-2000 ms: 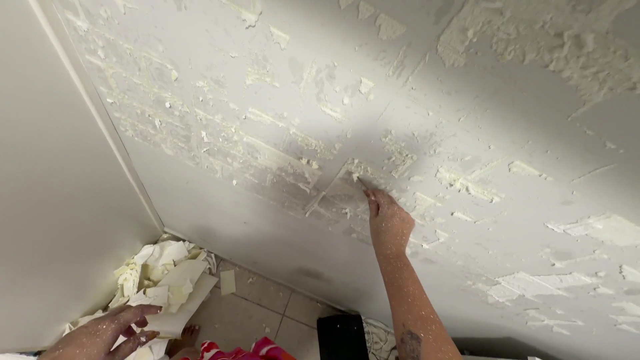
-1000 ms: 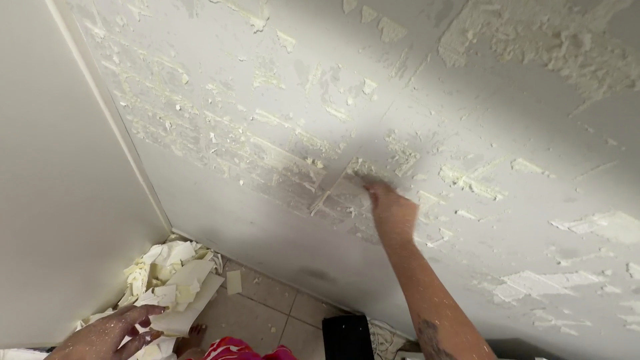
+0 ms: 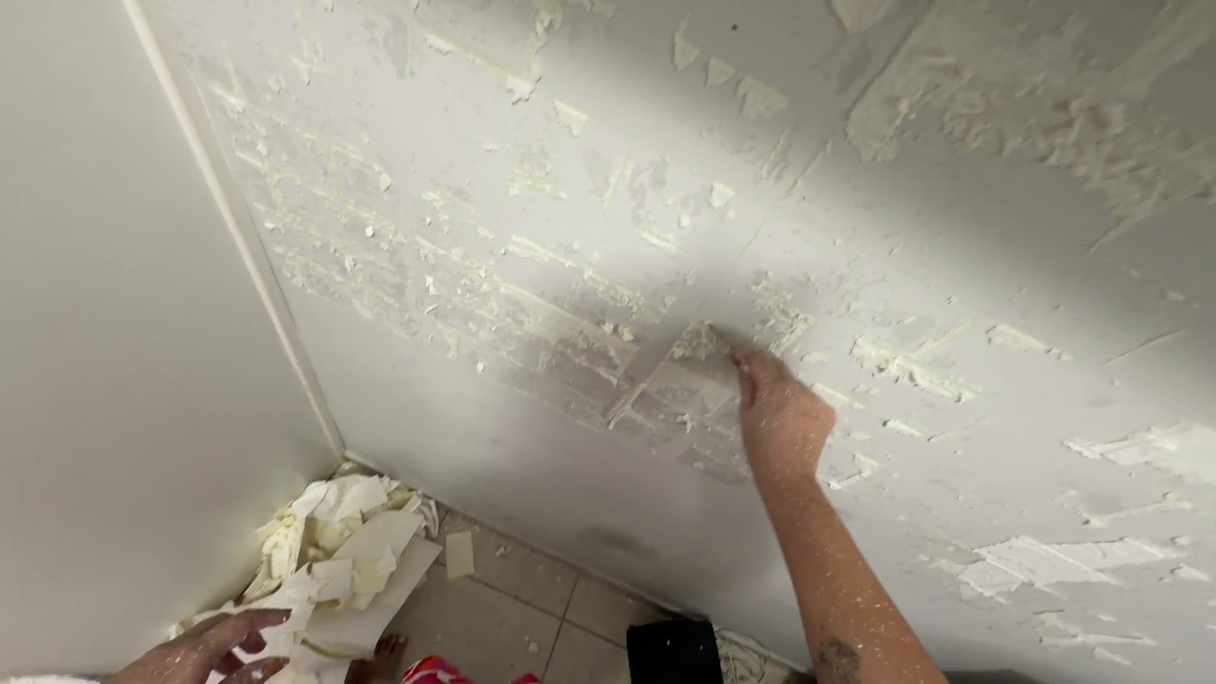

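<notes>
My right hand [image 3: 781, 404] is closed against the wall [image 3: 532, 456], thumb and fingers pinched together; a thin dark edge shows at the fingertips, too small to name. Beside the fingertips lies a rough pale patch of residue [image 3: 698, 342]. Torn, flaking remnants [image 3: 907, 366] cover much of the wall around the hand. At the bottom left, my left hand [image 3: 214, 646] hangs with fingers apart, holding nothing, in front of a heap of peeled paper-like scraps [image 3: 366, 556]. Pale specks dot both arms.
The heap fills the corner where a plain side wall [image 3: 142, 332] meets the flaked one. Below is a tiled floor [image 3: 494, 617] with a loose scrap [image 3: 460, 554]. A black object [image 3: 673, 654] stands at the wall's base. Part of a foot [image 3: 389, 648] and red patterned cloth [image 3: 437, 670] show.
</notes>
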